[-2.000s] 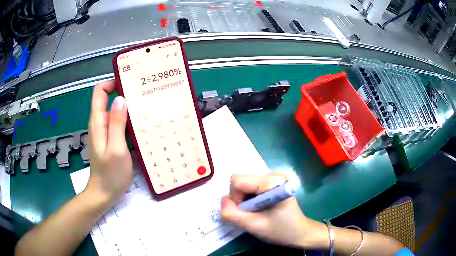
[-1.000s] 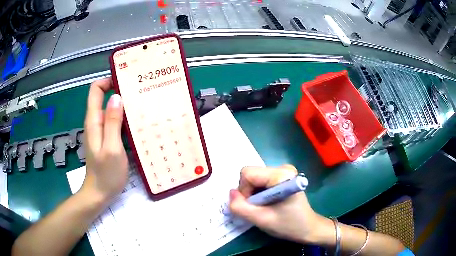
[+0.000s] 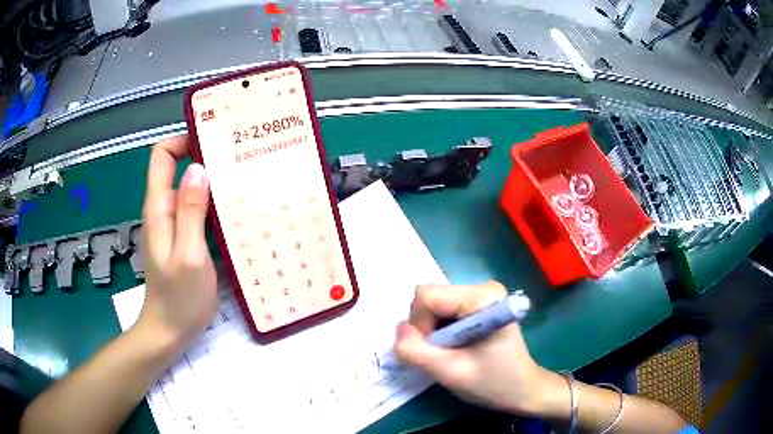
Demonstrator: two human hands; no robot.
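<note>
My left hand (image 3: pixel 180 246) grips the left edge of a smartphone (image 3: pixel 275 203) in a dark red case. Its calculator screen reads 2÷2,980% with a long decimal below. The phone is over the upper part of a white printed sheet (image 3: pixel 297 381) and hides some of it. My right hand (image 3: pixel 466 347) holds a thick whitish-blue pen (image 3: pixel 479 322) over the right side of the sheet, beside handwriting. The pen's tip is hidden by my fingers, so contact with the paper cannot be told.
A red bin (image 3: pixel 542 229) with several clear round parts (image 3: pixel 586 218) is right of the paper. A clear ribbed tray (image 3: pixel 678 174) lies beyond it. A black bracket strip (image 3: pixel 415 169) lies behind the phone, a grey one (image 3: pixel 80 254) at left. A metal rail (image 3: pixel 449 100) crosses behind.
My right hand and pen have moved right along the sheet, mostly between the two earlier frames. The phone has shifted slightly left, still in my left hand.
</note>
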